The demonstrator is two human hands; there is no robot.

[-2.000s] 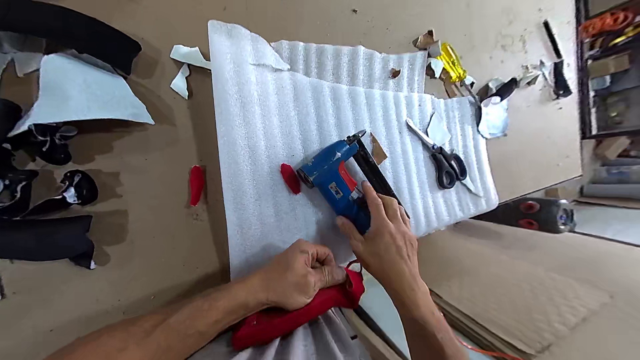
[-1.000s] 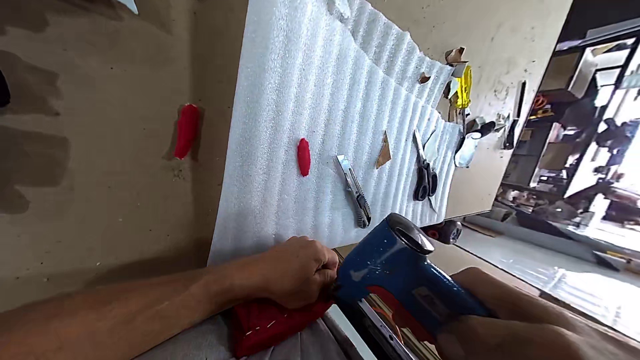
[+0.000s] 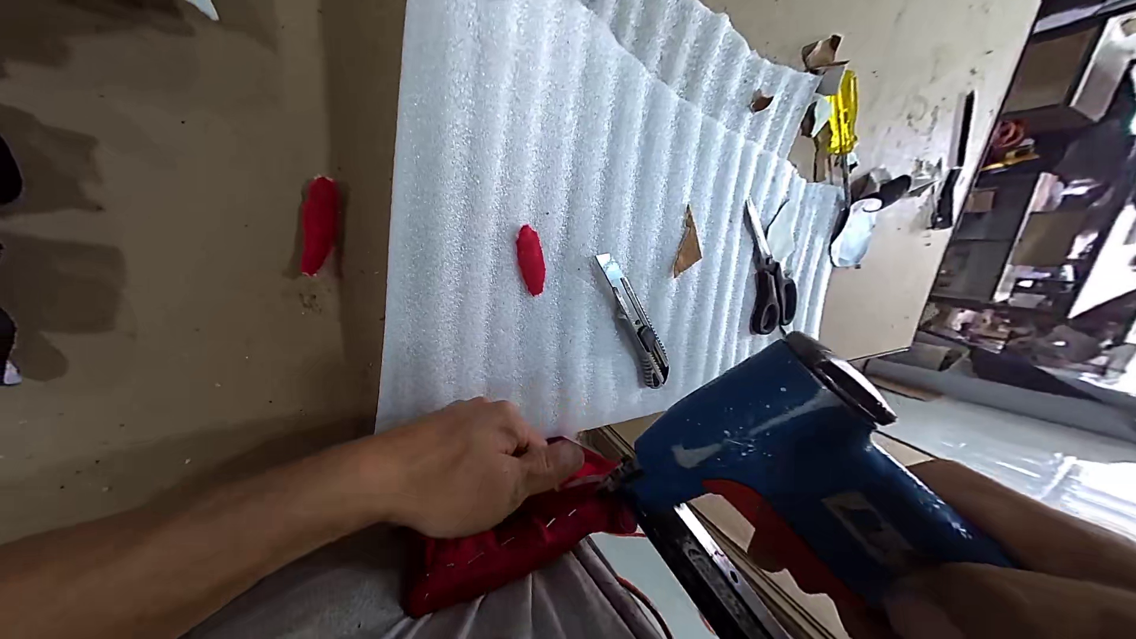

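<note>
My left hand [image 3: 484,466] grips the edge of a red fabric-covered piece [image 3: 524,541], which lies over grey cloth at the table's near edge and has a row of staples in it. From the right, my right hand [image 3: 967,595] is closed around the handle of a blue staple gun [image 3: 763,426] with a red trigger part. The gun's nose meets the red fabric just beside my left fingertips. Beyond the hands, a snap-off utility knife [image 3: 637,328] and a small red fabric scrap [image 3: 530,260] rest on white foam sheet [image 3: 461,337].
Black-handled scissors [image 3: 770,284] and a brown scrap [image 3: 688,244] lie on the foam's right part. A yellow-handled screwdriver [image 3: 843,115] is farther back among scraps. Another red scrap [image 3: 319,225] lies on the brown tabletop [image 3: 195,355] at left. Cluttered shelves [image 3: 1021,204] stand beyond the table's right edge.
My right hand has lifted the staple gun from the foam and brought it to the red piece, uncovering the utility knife. My left hand stays on the red fabric. The view has moved closer.
</note>
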